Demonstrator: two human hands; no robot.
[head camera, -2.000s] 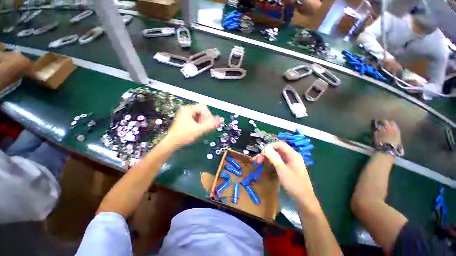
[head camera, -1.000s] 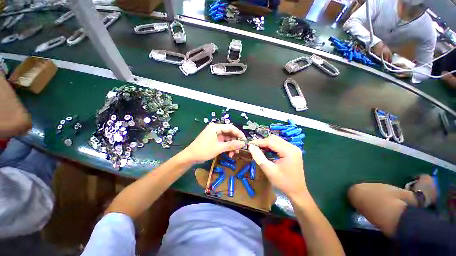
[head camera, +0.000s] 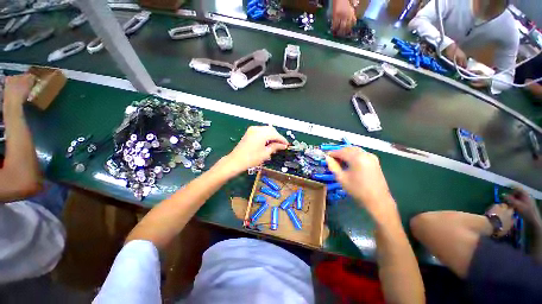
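A shallow brown cardboard box (head camera: 316, 206) sits at the bench edge with several loose blue cells (head camera: 274, 218) in it. My left hand (head camera: 261, 145) is behind the box's left side, fingertips pinched together at a small part by a pile of small boards (head camera: 306, 155). My right hand (head camera: 355, 169) is over the blue cells (head camera: 334, 189) behind the box's right side, fingers curled down; its fingertips are partly hidden and I cannot tell what they hold.
A big heap of wired parts (head camera: 157, 142) lies to the left. Grey-white housings (head camera: 248, 68) lie on the central belt (head camera: 333, 107) beyond a pale rail. A grey post (head camera: 116, 47) rises at left. Other people's arms are at right (head camera: 454, 231), left and across the belt.
My hands, together over the box a second ago, have moved apart, left to the boards and right to the blue cells. The housings have shifted slightly right. A hand has appeared across the belt.
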